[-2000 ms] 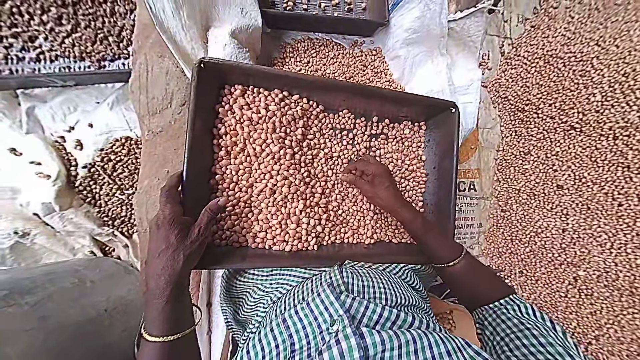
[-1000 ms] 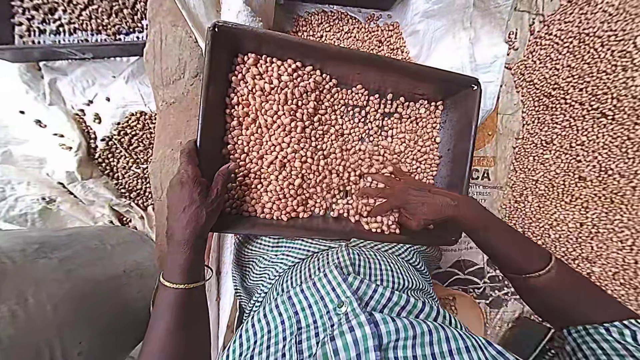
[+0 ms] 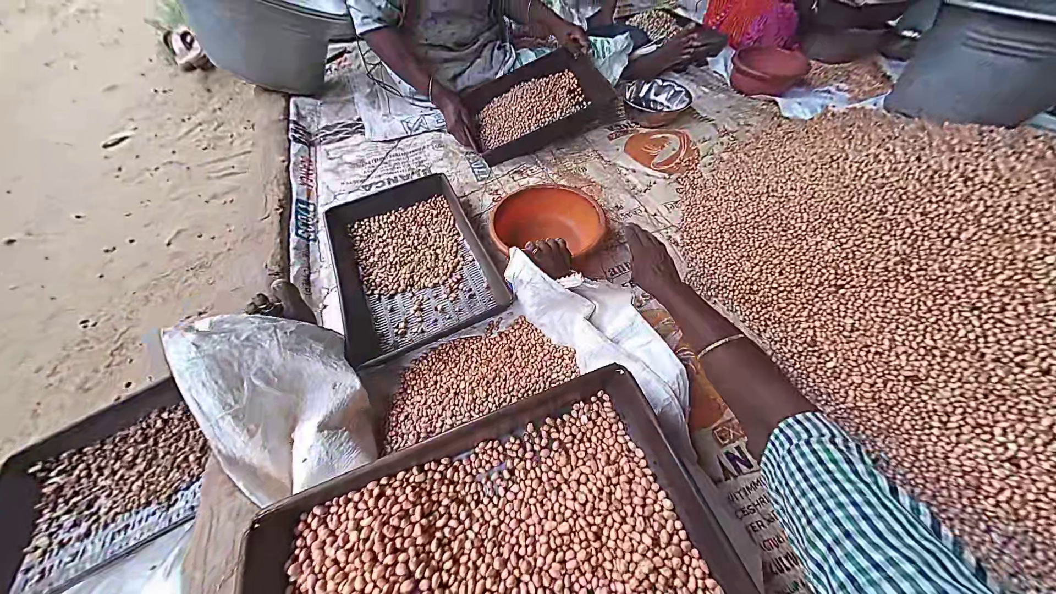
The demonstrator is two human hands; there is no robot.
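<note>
My right hand (image 3: 650, 259) is stretched forward over the printed sacking, just right of an orange bowl (image 3: 548, 216); a small gap seems to part them. Nothing shows in it, and its fingers are too blurred to read. A large dark tray (image 3: 272, 528) of shelled peanuts (image 3: 503, 511) lies nearest me, its lower part cut off by the frame. My left hand is out of view. Past that tray is a loose pile of peanuts (image 3: 478, 375) on white cloth, and beyond it a smaller mesh-bottomed tray (image 3: 334, 247) partly filled with peanuts.
A big heap of peanuts (image 3: 891, 297) covers the right side. Another person's hands (image 3: 458, 120) hold a dark tray (image 3: 536, 136) ahead. A metal bowl (image 3: 657, 97) stands near it. At lower left lies another mesh tray (image 3: 99, 429), beside a white sack (image 3: 272, 396).
My right hand has left the peanuts in the large tray and reached forward beside the bowl. My left hand, earlier on the tray's left edge, is out of view. The view has tilted up.
</note>
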